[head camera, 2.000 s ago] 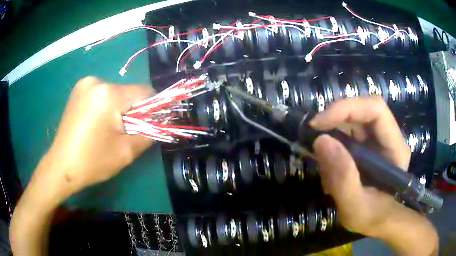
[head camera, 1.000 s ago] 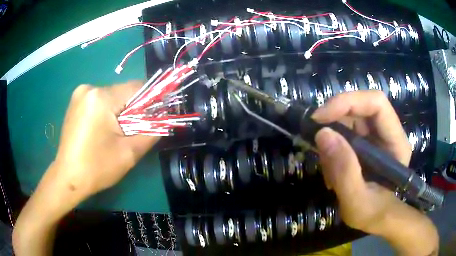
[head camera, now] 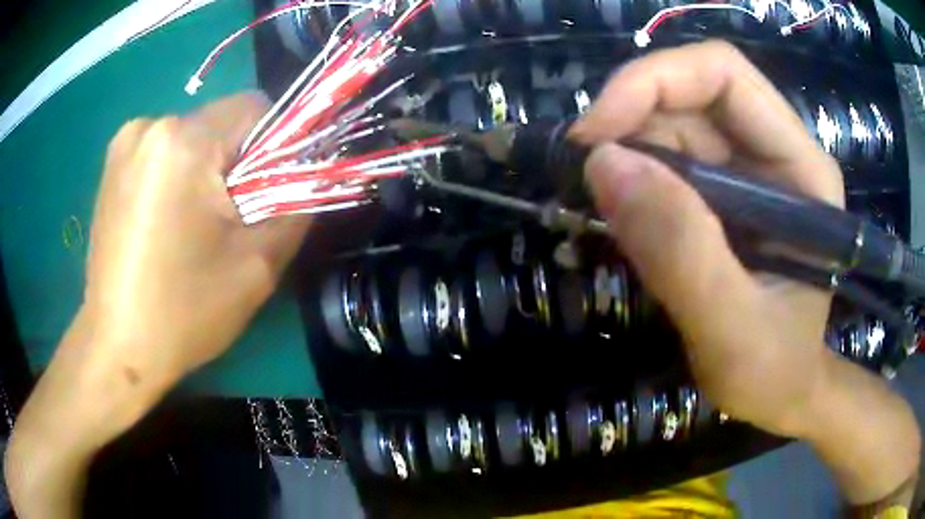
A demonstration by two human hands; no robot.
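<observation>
My left hand (head camera: 178, 223) holds a thick bundle of red and white lead wires (head camera: 304, 167), their ends fanned out to the right over the tray. My right hand (head camera: 710, 223) grips the black handle of a soldering iron (head camera: 751, 208), its tip pointing left. A thin bent metal tube (head camera: 477, 198) runs beside the tip. The tip is close to the wire ends; whether they touch cannot be told. Below lies a black tray (head camera: 487, 380) with rows of round black and silver speakers (head camera: 441, 304) on edge. The part under the tip is blurred and partly hidden by wires.
Single red and white wires (head camera: 700, 10) lie across the top row of speakers. The tray rests on a green surface (head camera: 61, 274) with a white edge (head camera: 91, 61) at upper left. Thin wire strands (head camera: 289, 426) show at lower left. Something yellow (head camera: 649, 502) is at the bottom edge.
The tray and loose wires now sit higher in the picture. The wire bundle points more steeply up. My right hand and the iron have moved up and left, closer to the bundle.
</observation>
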